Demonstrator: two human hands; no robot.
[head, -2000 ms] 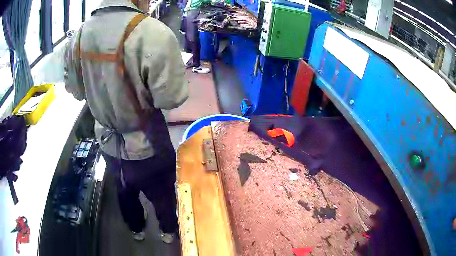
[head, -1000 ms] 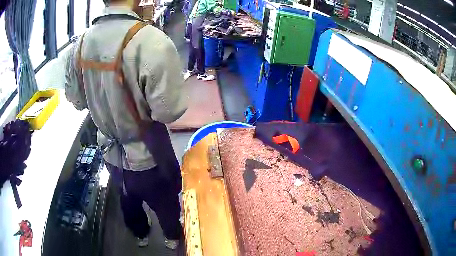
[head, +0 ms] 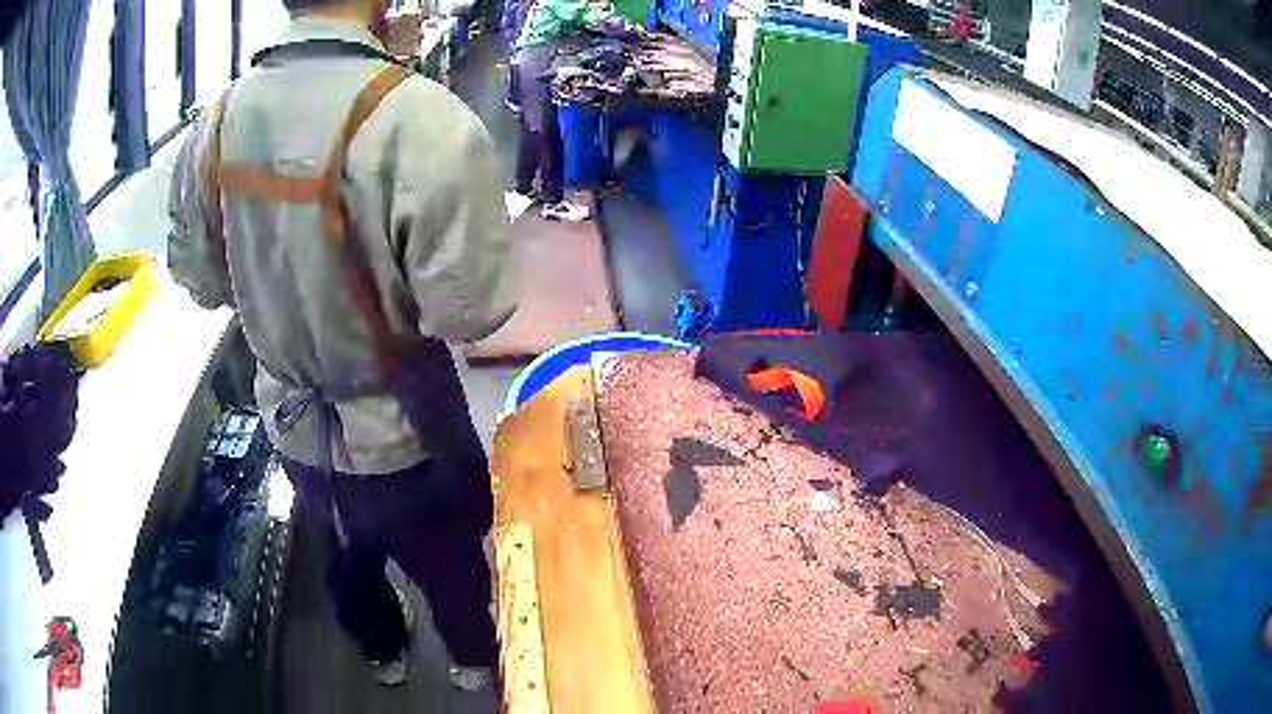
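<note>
Neither of my hands is in the picture. A large dark purple sheet (head: 907,398) with a jagged edge lies on the pinkish-red cutting pad (head: 725,586), partly under the blue press beam (head: 1060,293). A curved orange-red piece (head: 792,389) lies on the sheet. Dark scraps (head: 681,491) and a small whitish bit (head: 823,495) lie on the pad. A red piece (head: 844,707) is cut off by the bottom edge. A green button (head: 1156,449) is on the beam.
A person in an apron (head: 356,237) stands left of the wooden rail (head: 579,586), back turned. A blue tub (head: 614,340) is behind the pad. The white table (head: 154,391) holds a yellow tray (head: 105,314) and a purple heap (head: 31,419). Another person (head: 537,105) is farther back.
The camera view has shifted slightly, then mostly back. The nearer person's legs have moved a little. The sheet and scraps look unmoved on the pad.
</note>
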